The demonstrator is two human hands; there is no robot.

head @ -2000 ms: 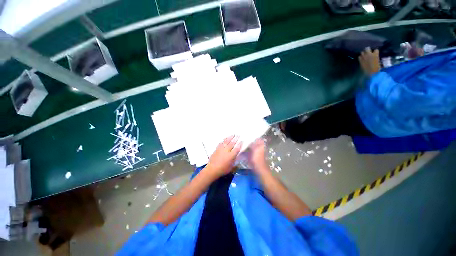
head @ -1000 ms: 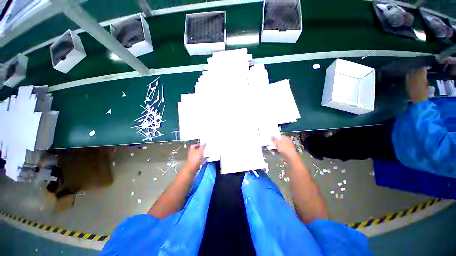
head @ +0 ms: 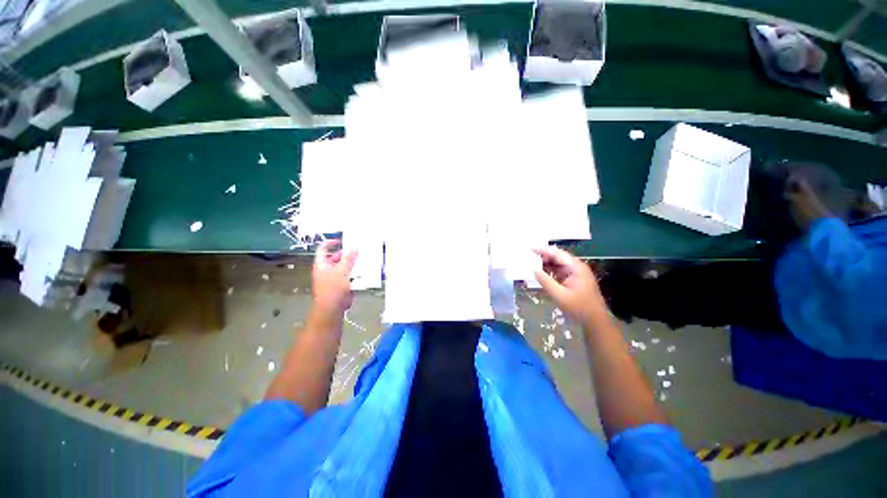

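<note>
A white box blank [head: 438,195] is spread flat in front of me, over the pile of blanks, and looks slightly raised and blurred at its far end. Its panels hide much of the pile. My left hand [head: 333,277] pinches its near left edge. My right hand [head: 569,280] holds its near right edge between thumb and fingers. A folded box [head: 698,180], white, open and empty, stands on the green bench to the right.
Waste strips [head: 292,219] lie partly hidden left of the blank. A stack of spare blanks [head: 58,204] is at far left. Packed boxes [head: 159,73] with dark filling line the far lane. A neighbour's blue sleeve [head: 832,282] is at right, a brown carton [head: 175,292] below left.
The folded box appeared at the right after the first frame. My hands have moved apart from working at the near edge to the blank's two sides. The blank now covers more of the bench.
</note>
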